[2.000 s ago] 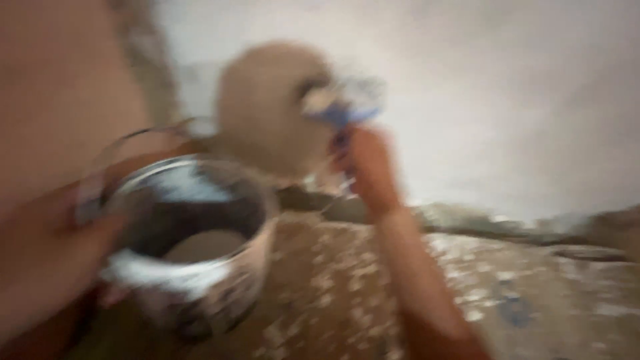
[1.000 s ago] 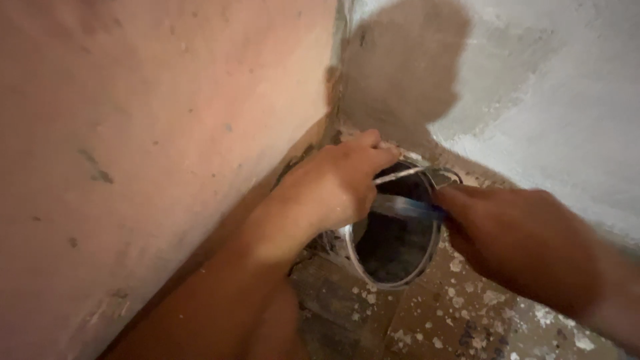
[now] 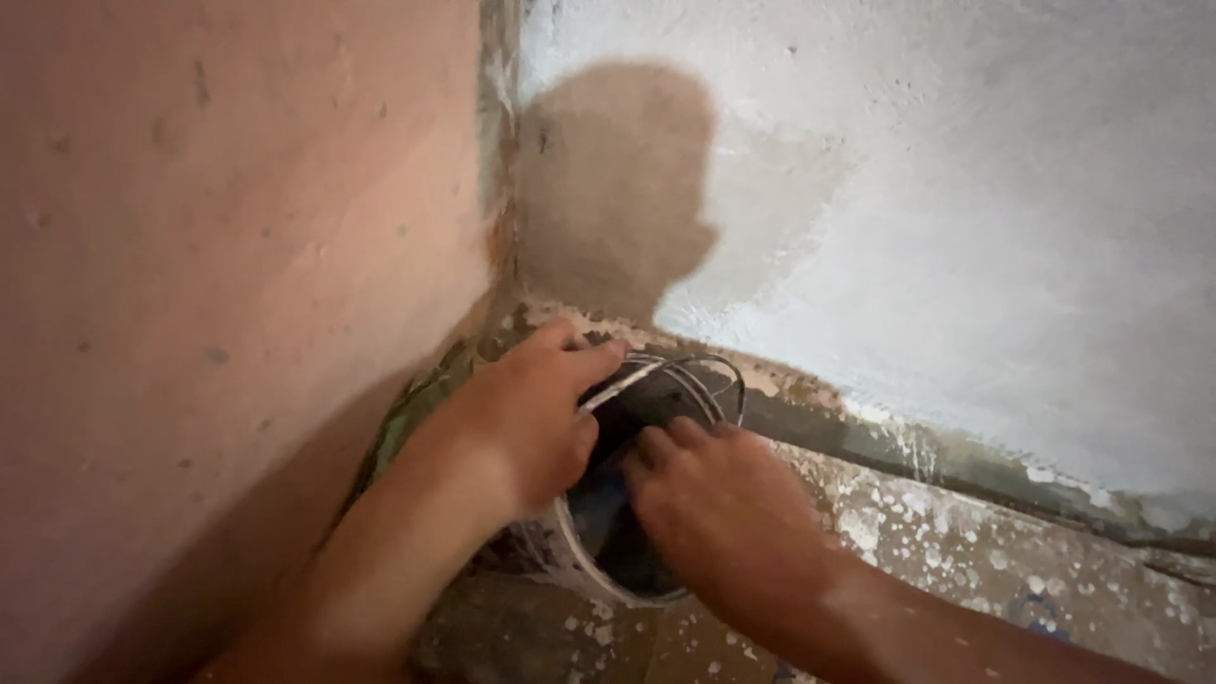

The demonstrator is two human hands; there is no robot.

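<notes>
A round bucket [image 3: 572, 549] with a thin wire handle [image 3: 619, 385] stands tilted near the corner of the room. My left hand [image 3: 546, 413] grips the handle at the bucket's upper left rim. My right hand [image 3: 712, 499] reaches over the bucket's mouth from the right, its fingers curled down inside the opening. What those fingers hold is hidden by the hand and the dark interior. The bucket's contents are too dark to make out.
A pinkish wall [image 3: 237, 237] rises on the left, and a whitish painted wall [image 3: 950, 237] on the right bears a head-shaped shadow. Along its base runs a rough ledge [image 3: 874, 442]. The floor [image 3: 931, 541] is spattered with white paint.
My right hand has moved from the white wall to the bucket's mouth and dipped in. The blue-handled brush seen in it earlier is out of sight now. The view has shifted toward the corner.
</notes>
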